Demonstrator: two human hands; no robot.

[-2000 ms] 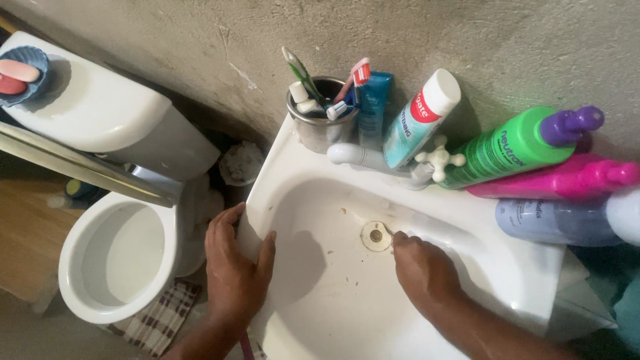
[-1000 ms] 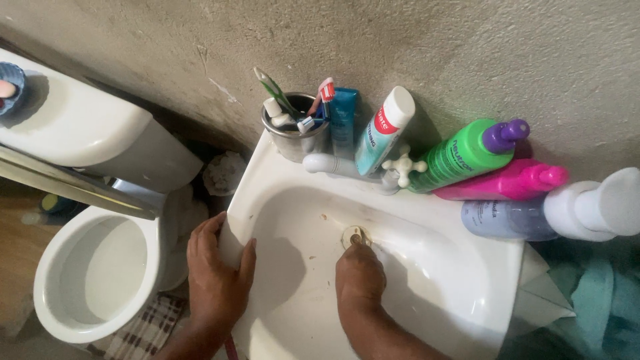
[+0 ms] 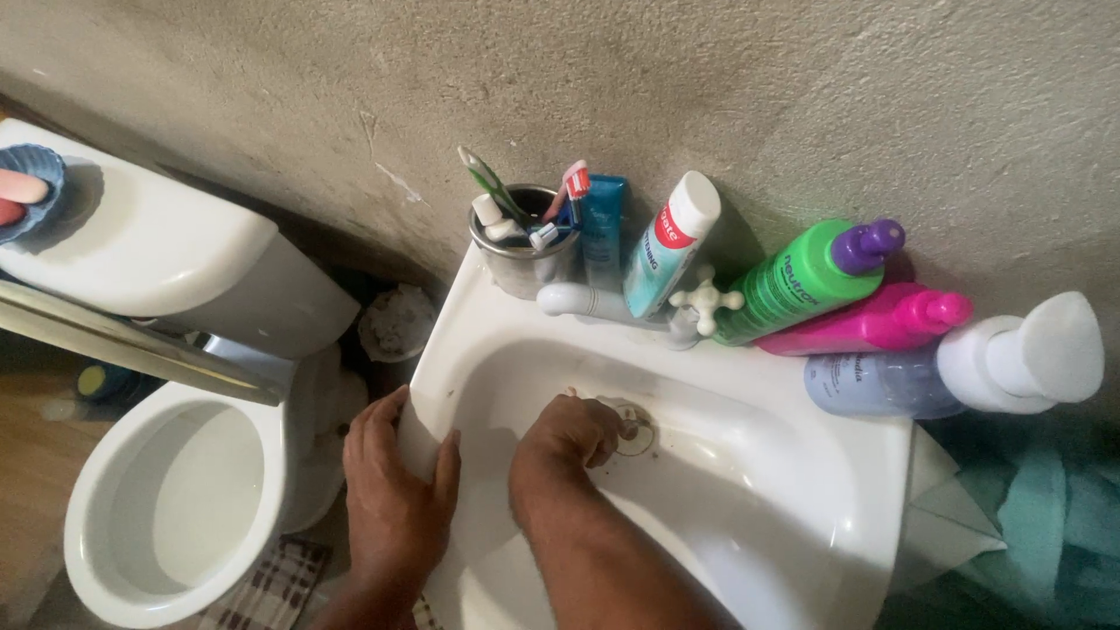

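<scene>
My left hand (image 3: 398, 486) rests on the left rim of the white washbasin (image 3: 840, 569), its thumb on top and the fingers over the outer side. Inside the basin, my right hand (image 3: 573, 433) is bent down beside the drain (image 3: 633, 435), fingers curled. Whether those fingers grip anything is hidden. Small dark specks lie around the drain. Above the hands, a white faucet spout (image 3: 582, 300) and a cross-shaped tap handle (image 3: 706, 301) sit on the back ledge.
Along the ledge stand a metal cup (image 3: 525, 262) of toothbrushes, a Colgate toothpaste tube (image 3: 669, 249), and green (image 3: 792, 280), pink (image 3: 862, 324) and clear (image 3: 875, 381) bottles. A toilet bowl (image 3: 276, 490) is at left, a soap dish (image 3: 48, 188) on its tank, and a rough wall behind.
My right hand has moved from the drain's right side, over it, to its left side. My left hand stays at the basin's left rim. The view has shifted.
</scene>
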